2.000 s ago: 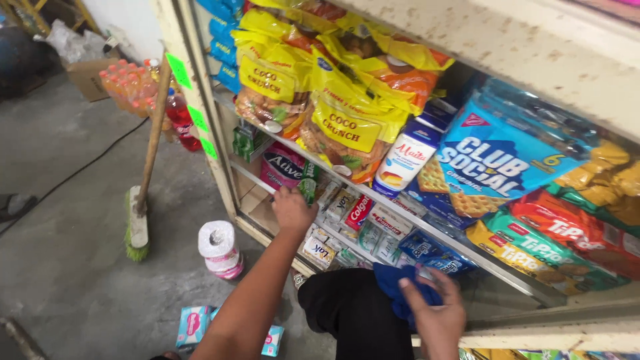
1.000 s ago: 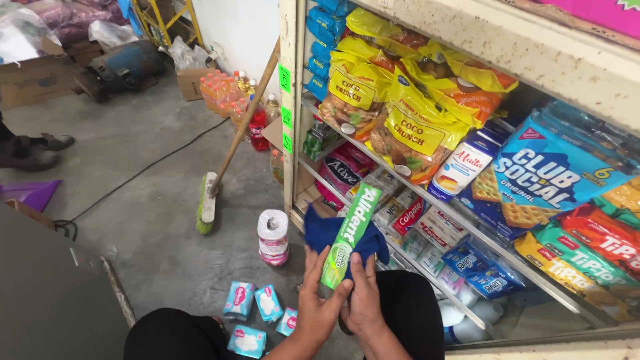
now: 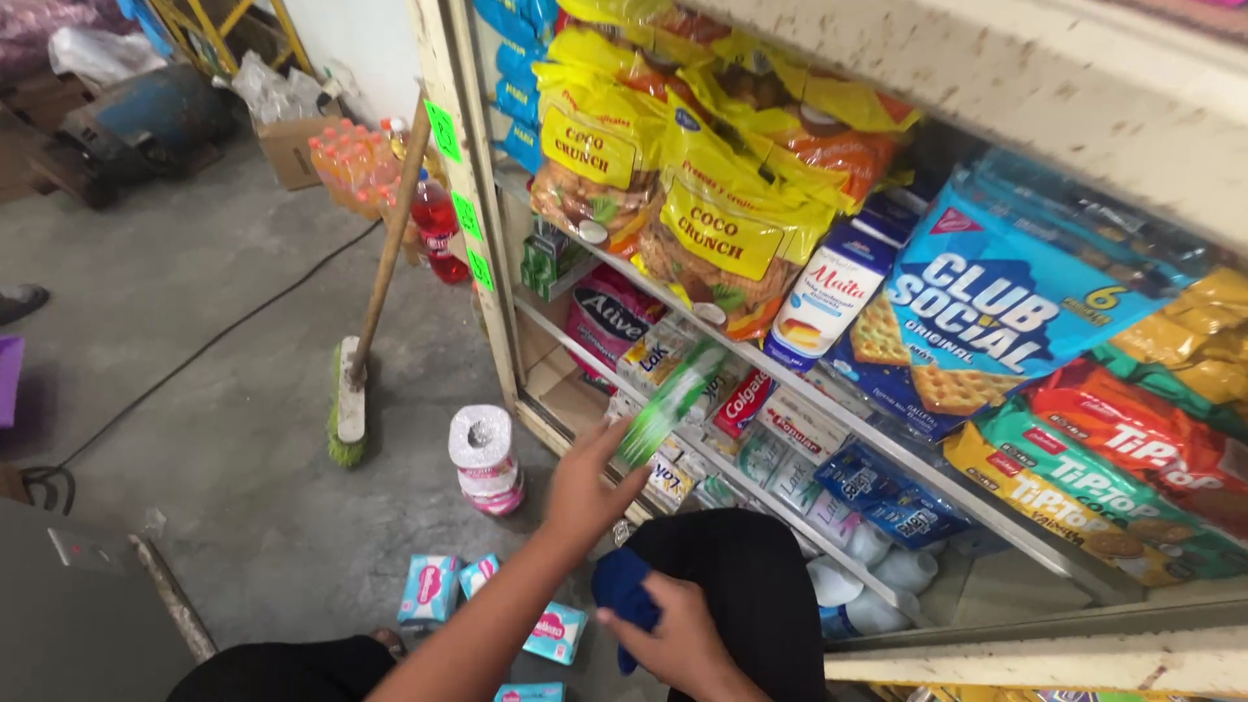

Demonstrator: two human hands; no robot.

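Observation:
My left hand (image 3: pixel 595 478) reaches to the shelf and grips a green and white toothpaste box (image 3: pixel 673 405), blurred, in front of bar soap packs and a red Colgate box (image 3: pixel 745 402). Lower down, my right hand (image 3: pixel 673 624) holds a dark blue cloth (image 3: pixel 624 595) over my knee. Behind the toothpaste box lies a pink Alive pack (image 3: pixel 609 317). White soap packs (image 3: pixel 790 468) and blue packets (image 3: pixel 892 492) stand farther right on the lower shelf.
Yellow Coco Crunch bags (image 3: pixel 726 224) and a Club Social pack (image 3: pixel 985 292) fill the shelf above. On the floor are toilet rolls (image 3: pixel 483 439), light blue packs (image 3: pixel 429 588), a broom (image 3: pixel 349 400), a black cable (image 3: pixel 219 336) and bottles (image 3: pixel 434 224). The shelf's metal edge (image 3: pixel 858 395) runs diagonally.
One second ago both hands were together at the toothpaste box and cloth. Now my left hand has taken the box toward the lower shelf, while my right hand keeps the cloth near my knee.

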